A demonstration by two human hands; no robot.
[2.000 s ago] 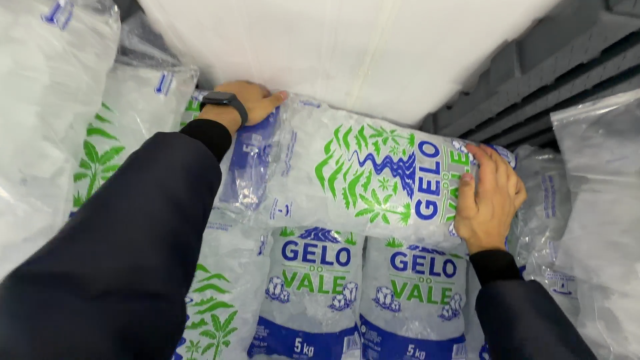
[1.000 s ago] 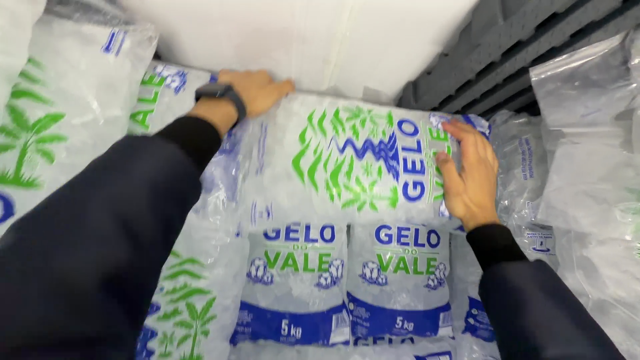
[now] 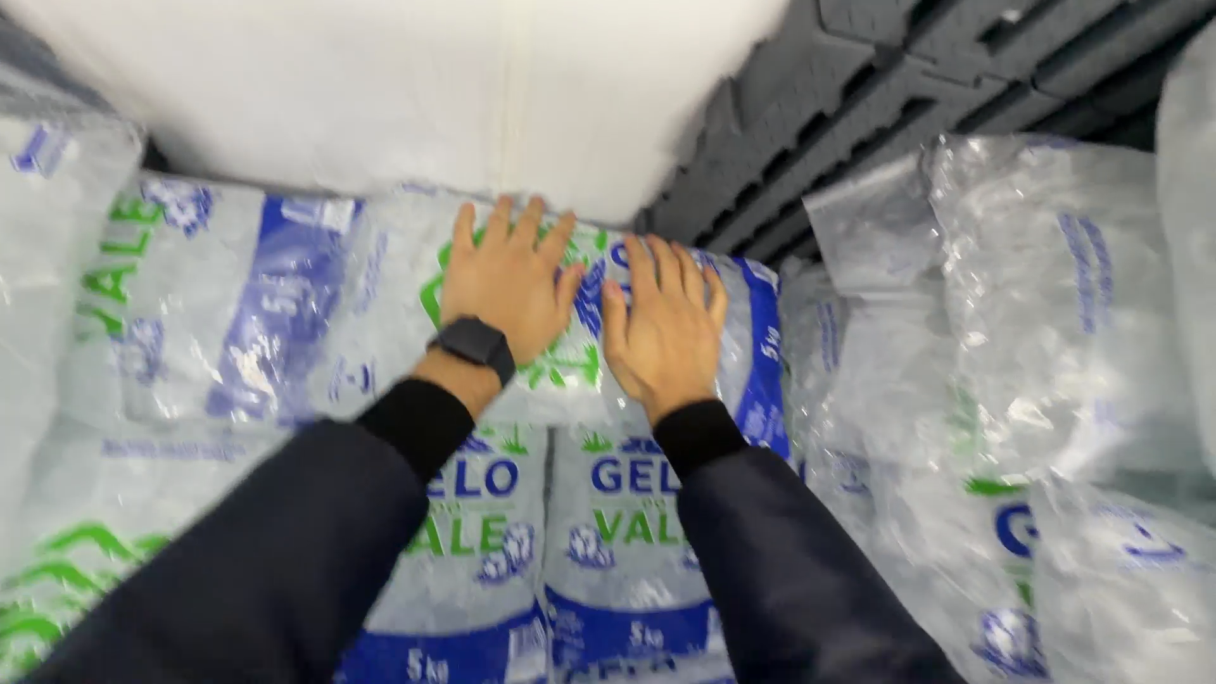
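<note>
A clear plastic bag of ice (image 3: 399, 380) with green and blue print lies crosswise against a white wall. Flat on its middle rests my left hand (image 3: 508, 285), fingers spread, a dark smartwatch on the wrist. Just to the right, my right hand (image 3: 665, 328) presses on the same bag with its fingers apart. Neither hand is closed around anything. Below the hands, two more ice bags stand side by side, the left one (image 3: 475, 570) and the right one (image 3: 632, 560), partly covered by my sleeves.
Another ice bag (image 3: 180, 285) lies at the left end of the row. Several ice bags (image 3: 1064, 313) are piled at the right. Behind them rise dark grey ribbed plastic panels or crates (image 3: 807, 123), beside the white wall (image 3: 427, 85).
My left hand has moved right, from the bag's left end to its middle. My right hand has come off the bag's right part and lies closer to the left hand.
</note>
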